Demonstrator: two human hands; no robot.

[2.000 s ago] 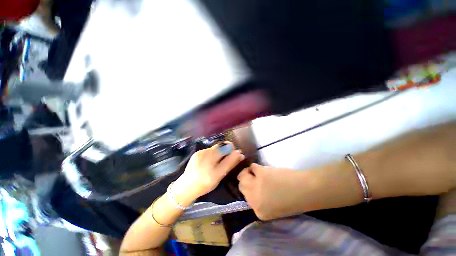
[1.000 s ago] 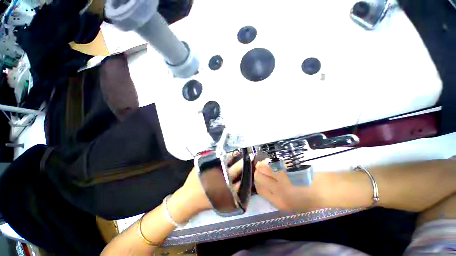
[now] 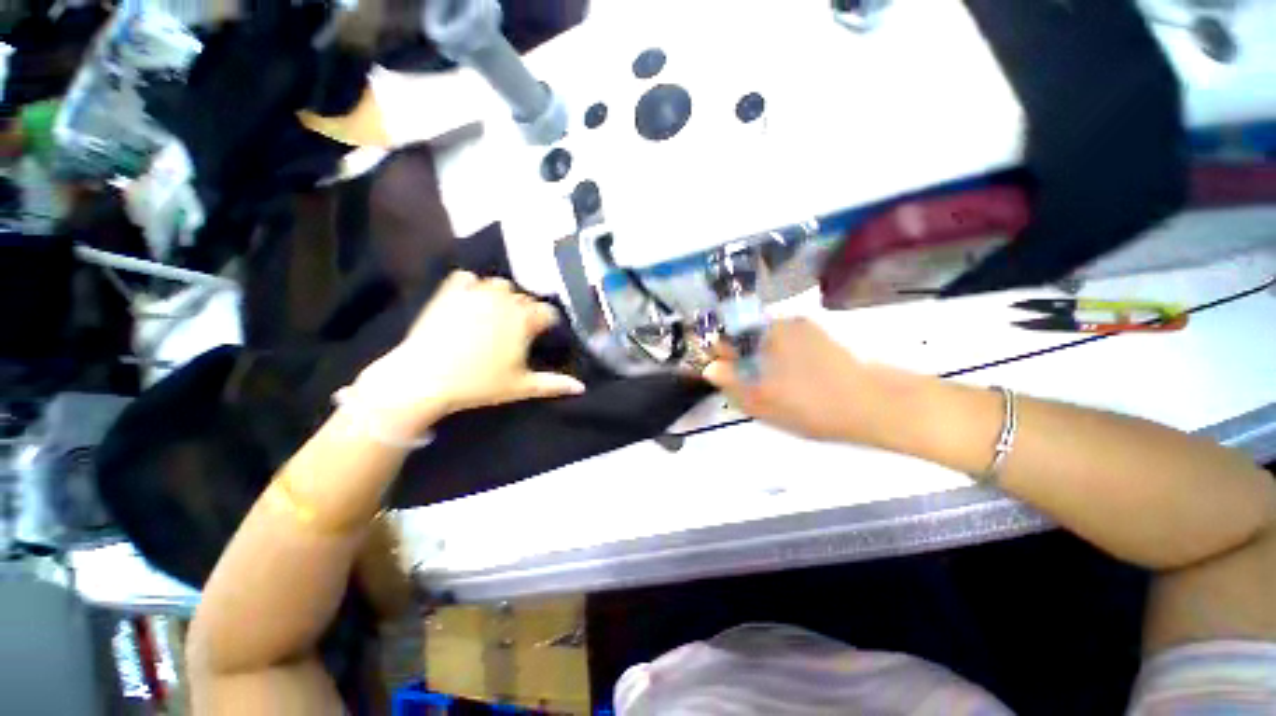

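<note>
The dark garment (image 3: pixel 518 448) lies on the white table left of the needle, its narrow right end near the needle area (image 3: pixel 700 336). My left hand (image 3: pixel 483 343) lies on the garment, fingers curled over the cloth and thumb spread to the right; it grips the cloth. My right hand (image 3: pixel 784 378) is just right of the needle area, its fingertips pinched at the garment's end; what they hold is too small and blurred to tell. The white sewing machine (image 3: pixel 840 154) stands behind both hands.
Yellow-orange thread snips (image 3: pixel 1099 316) lie right of my right hand. A dark red control panel (image 3: pixel 924 238) is on the machine's front. A black cloth strip (image 3: pixel 1092 126) hangs over the machine. A cardboard box (image 3: pixel 507 655) stands below the table's front edge (image 3: pixel 756 543).
My left hand has moved left and up, away from the needle area, onto the garment. The garment now stretches along the table front. My right hand stays close to the needle; the view has shifted.
</note>
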